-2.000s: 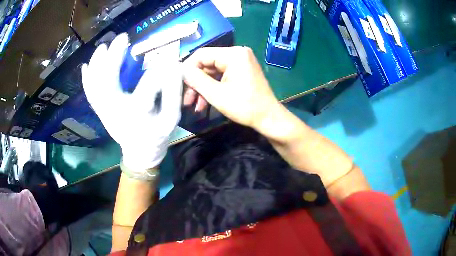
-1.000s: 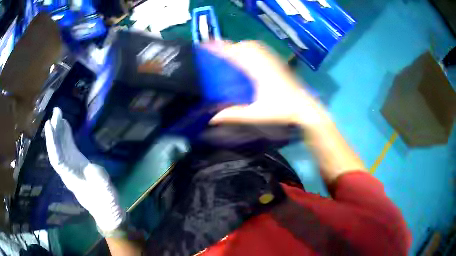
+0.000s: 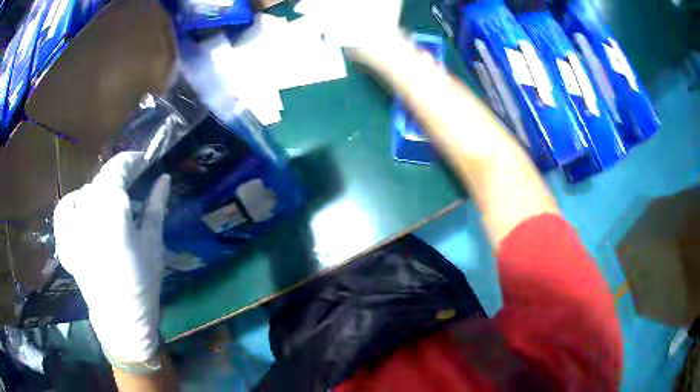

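Note:
A blue and black printed retail box (image 3: 192, 222) lies tilted on the green bench at the left, with shiny clear plastic (image 3: 165, 134) at its open upper left end. My left hand (image 3: 115, 253), in a white glove, is at the box's left end, thumb and fingers apart. Whether it grips the box edge is unclear. My bare right hand (image 3: 372, 38) is stretched out over the white paper sheets (image 3: 311, 61) at the far side. It is blurred and washed out, so its fingers and any hold are hidden.
The blue tape dispenser (image 3: 411, 142) stands under my right forearm. Several blue printed boxes (image 3: 537, 84) stand in a row at the right. Brown flaps (image 3: 104, 69) stand up at the left, with blue boxes (image 3: 31, 61) beyond. A brown carton (image 3: 664, 256) is on the floor at right.
The retail box that my right hand held one second ago is out of that hand. My right arm has stretched away to the sheets. My left hand has come onto the box at left.

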